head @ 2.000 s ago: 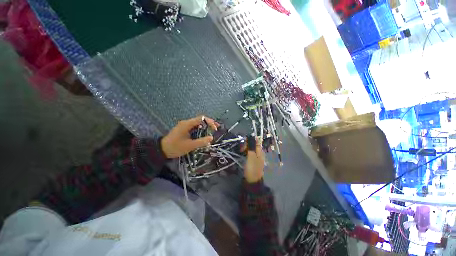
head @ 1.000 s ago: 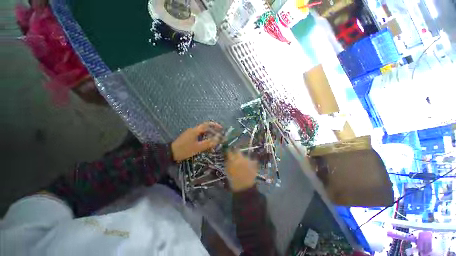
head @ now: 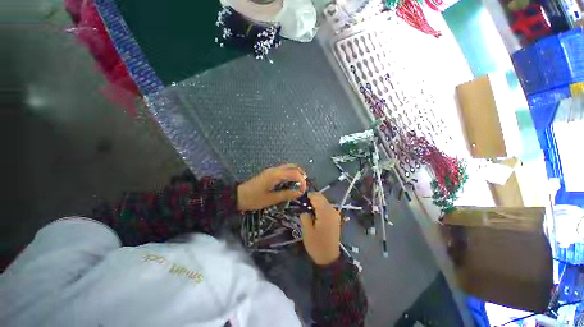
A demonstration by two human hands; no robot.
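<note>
My left hand [head: 272, 188] and my right hand [head: 322, 231] meet over the grey mat, fingertips close together. Between them they pinch a small dark component [head: 302, 200]; its exact type is hard to tell. A loose pile of white-grey sleeved leads [head: 266, 227] lies under and beside my hands, partly hidden by them. Further right, more wire harnesses [head: 378, 185] lie spread on the mat, with green clustered ends [head: 356, 142] at their upper side.
A white perforated tray [head: 365, 48] borders the mat, with red wire bundles [head: 442, 163] on it. An open cardboard box [head: 499, 255] stands at the right. A pale roll [head: 259, 7] with white-ended leads around it lies at the top. Blue bins [head: 551, 64] stand beyond.
My hands have come together from further apart, the right one moving in towards the left around the small dark component. The view has shifted, so the bench items appear further right.
</note>
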